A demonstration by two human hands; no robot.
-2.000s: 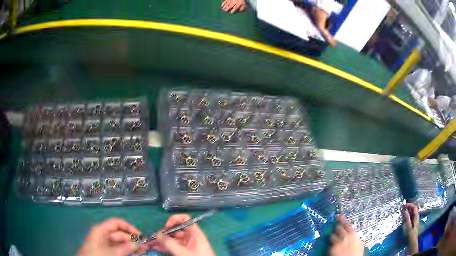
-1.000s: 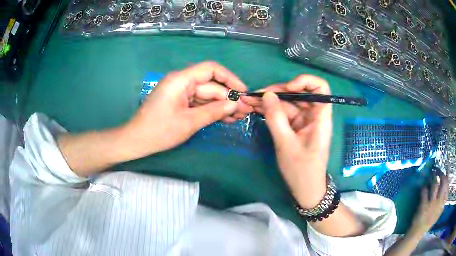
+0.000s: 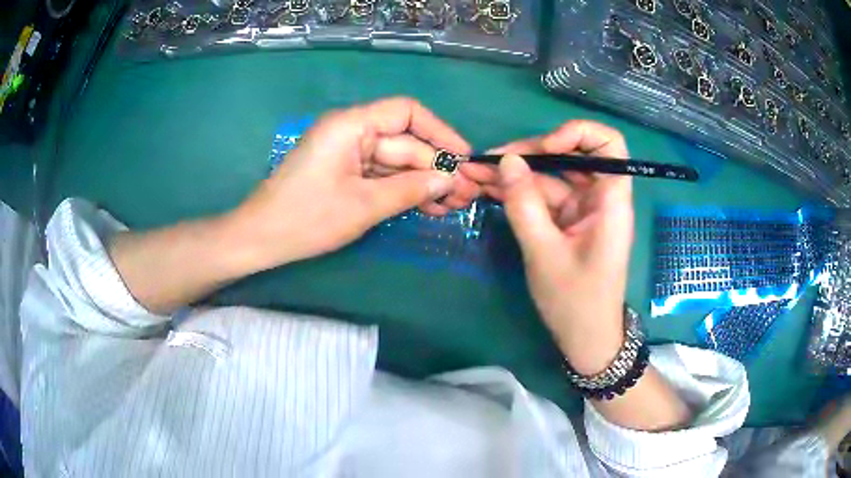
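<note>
My left hand [image 3: 350, 177] pinches a small module [image 3: 446, 161] with a gold rounded-square rim and dark centre between thumb and fingertips. My right hand [image 3: 569, 219] holds slim black tweezers [image 3: 606, 166] like a pen, with the tip pointing left at the module's right edge. I cannot tell whether the tip touches it or carries a piece. A blue die-cut sheet [image 3: 425, 245] lies on the green mat below my hands. My left hand and forearm hide its middle, and another blue end shows at upper left.
Clear component trays with modules stand at the far side [image 3: 327, 35] and far right [image 3: 690, 89]. Spare blue die-cut sheets [image 3: 723, 252] overlap at right. A black device with a yellow label [image 3: 20, 61] is at far left. Part of another person's arm [image 3: 830, 429] shows at lower right.
The view has tilted from the trays down to my hands. Since the previous frame, both hands appear slightly higher and further right, with the same grip. The other person's hand has mostly left the view.
</note>
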